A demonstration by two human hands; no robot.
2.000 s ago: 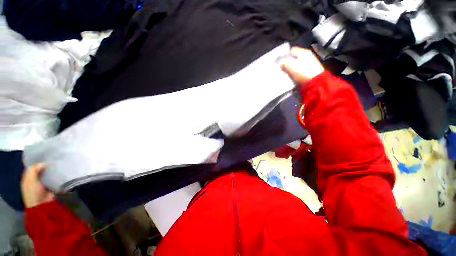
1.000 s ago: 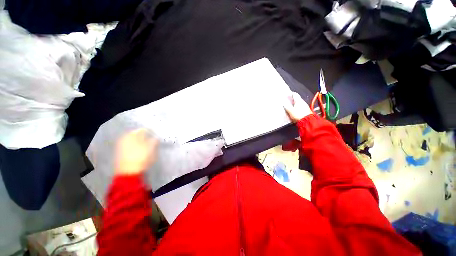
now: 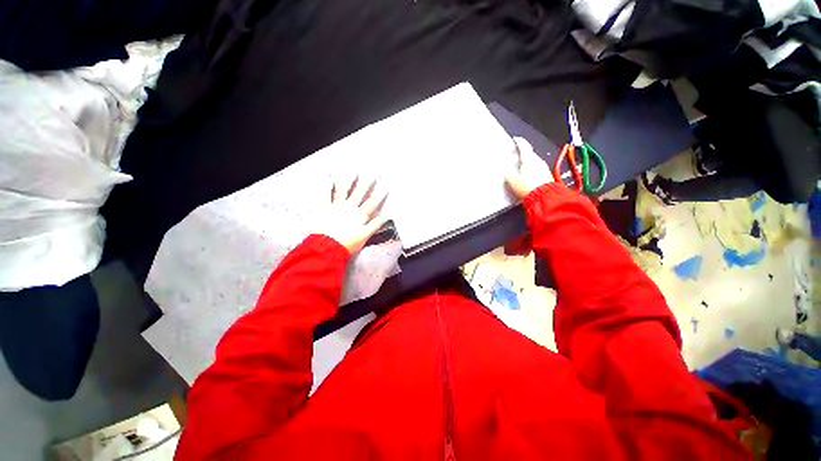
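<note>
A stack of white pieces (image 3: 441,171) lies flat and slanted on the black cloth (image 3: 297,99), with a dark notch near its front middle edge. My left hand (image 3: 358,216) rests flat on the stack beside the notch, fingers spread, holding nothing. My right hand (image 3: 528,168) is at the stack's right end, over its edge; its fingers are partly hidden, so its grip cannot be told. Scissors (image 3: 578,162) with one orange-red and one green handle loop lie just right of my right hand, blades pointing away.
A white cloth (image 3: 54,171) lies at the left, with navy cloth (image 3: 90,31) at the upper left. A black-and-white bundle (image 3: 684,36) is at the upper right. Scraps litter the pale floor (image 3: 720,306) at the right. A blue crate (image 3: 765,378) is at the lower right.
The stack was held up at both ends and now lies flat. My left hand has moved right, from the left end to the middle. The scissors have come into view.
</note>
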